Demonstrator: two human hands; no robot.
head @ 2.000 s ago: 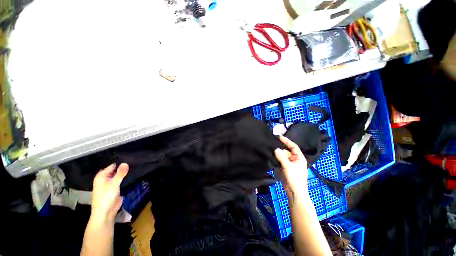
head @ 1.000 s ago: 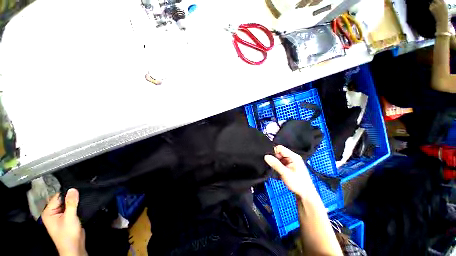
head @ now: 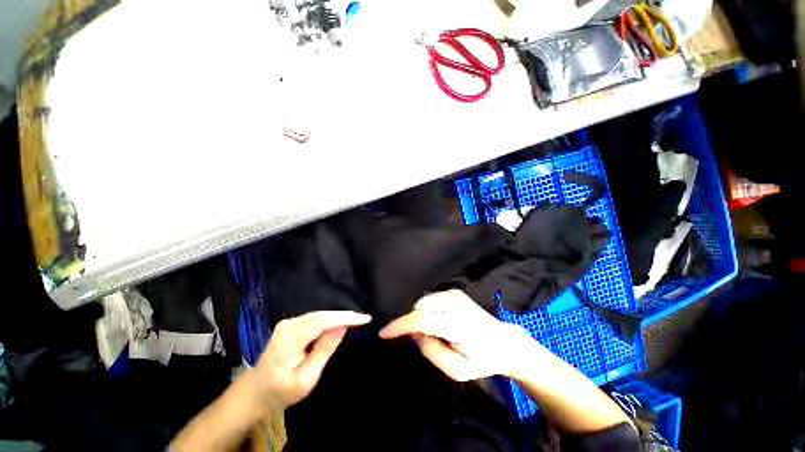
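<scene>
The black garment piece [head: 388, 256] lies dark and soft over my lap, below the front edge of the white machine table [head: 194, 150]. My left hand [head: 309, 349] and my right hand [head: 450, 331] are close together at its middle. Thumb and fingers of each hand pinch the black cloth, with the fingertips nearly touching. The exact edge held is hard to make out, black on black.
Red-handled scissors [head: 466, 64], a clear plastic packet [head: 583, 64] and orange-yellow and red handles [head: 649, 33] lie on the table. Blue baskets [head: 609, 344] stand below at right, with a black piece with straps [head: 565, 243] over one. White scraps [head: 181, 344] are at lower left.
My hands were spread wide along the garment; my left hand has moved right and my right hand left, so they now meet at the middle. The cloth between them is bunched. The view has shifted slightly.
</scene>
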